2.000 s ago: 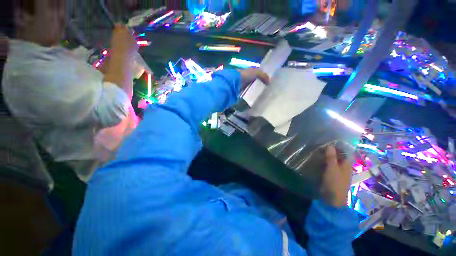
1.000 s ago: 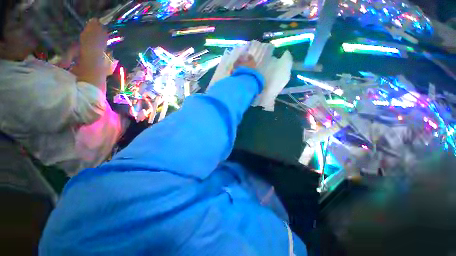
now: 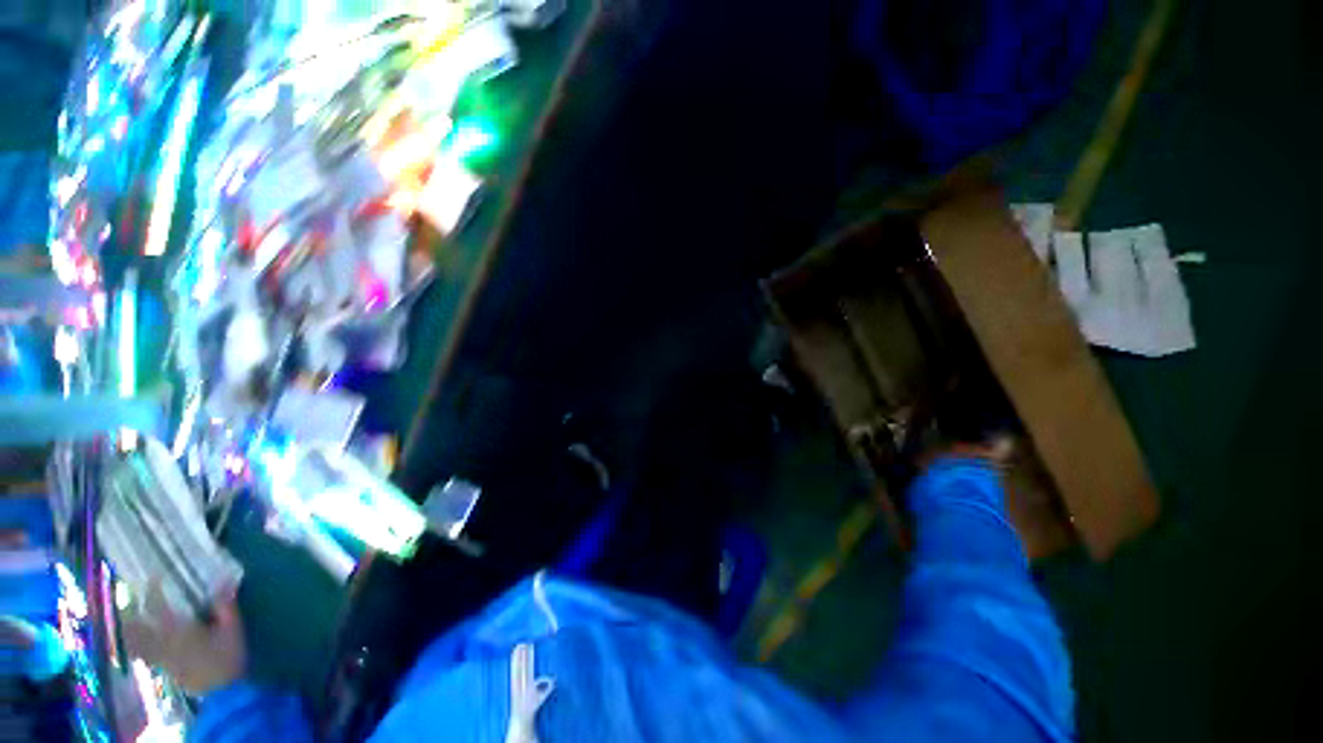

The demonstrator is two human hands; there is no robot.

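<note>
A brown cardboard carton (image 3: pixel 1037 363) stands on the floor at the right with its flaps open. Long brownish blocks (image 3: pixel 888 337) show dimly inside it. My right hand (image 3: pixel 969 453) reaches into the carton's near part; its fingers are dark and mostly hidden, so its hold is unclear. My left hand (image 3: pixel 189 642) is on the bench at the far left, blurred, touching the near end of pale flat strips (image 3: pixel 153 526). Whether it grips them cannot be told.
A large tangled heap of lit light strips (image 3: pixel 312 276) lies on the bench, by the bench edge (image 3: pixel 486 276). A white slit sheet (image 3: pixel 1132 290) lies on the floor beyond the carton. A dark blue bundled thing (image 3: pixel 987 73) is at the top. A yellow line (image 3: pixel 820 578) crosses the green floor.
The view has swung right, from the bench to the floor carton. My right hand, out of clear view a second ago, is now in the carton. My left hand remains at the pale strips.
</note>
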